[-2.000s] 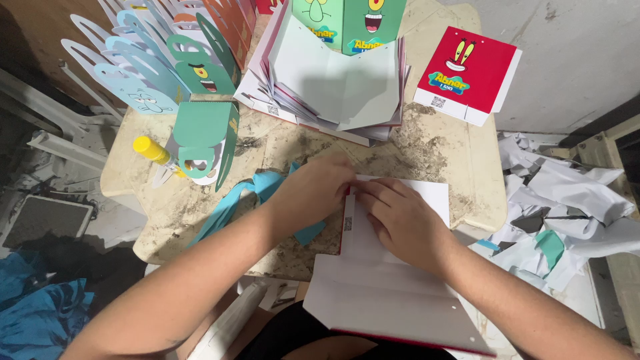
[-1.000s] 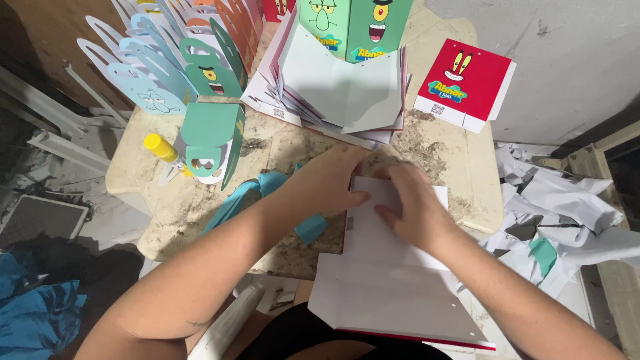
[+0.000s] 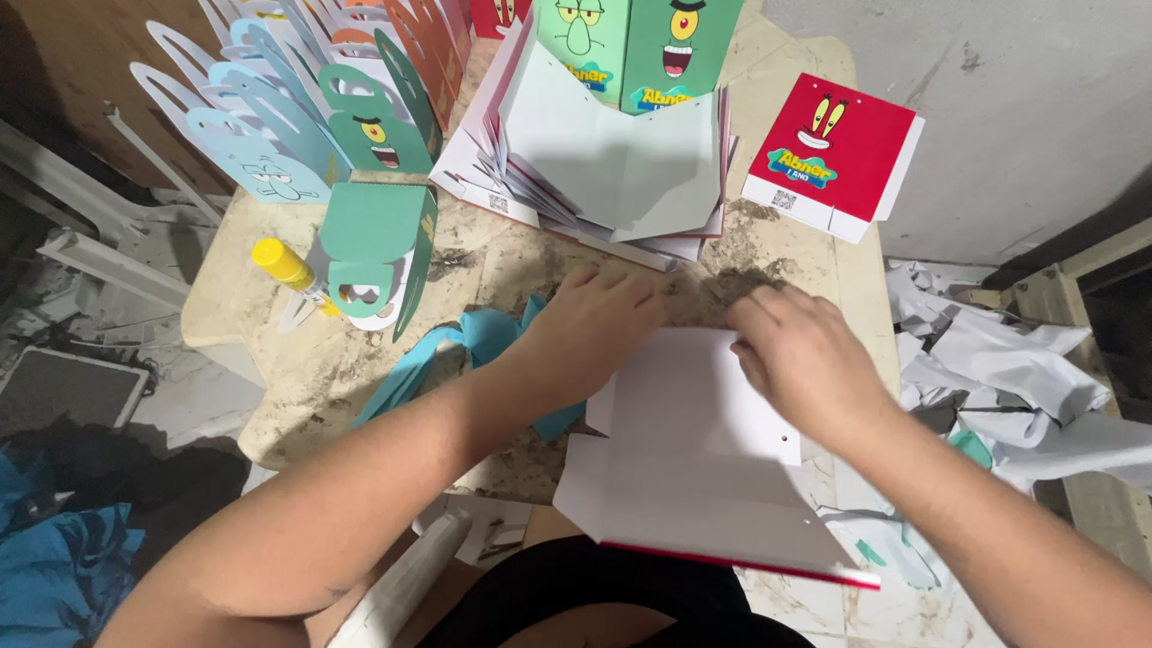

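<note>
A creased cardstock sheet (image 3: 702,432), white side up with a red edge, lies at the table's near edge and reaches over my lap. My left hand (image 3: 598,324) rests at its upper left corner, fingers curled over. At its upper right edge is my right hand (image 3: 801,360), fingers bent; whether either hand pinches the card is hidden. Left of them lie crumpled blue strips (image 3: 486,337). Farther back stands a stack of folded white-backed sheets (image 3: 612,153), and a red printed folded box (image 3: 837,148) lies at the right.
A glue stick with a yellow cap (image 3: 283,263) stands by a green handled box (image 3: 378,225). Rows of blue and orange paper boxes (image 3: 261,153) fill the back left of the stained table (image 3: 360,387). White paper scraps (image 3: 999,360) are heaped at the right.
My hands were close together at the sheet's top; they have moved apart, the right one to the right. The sheet's upper part now shows more between them.
</note>
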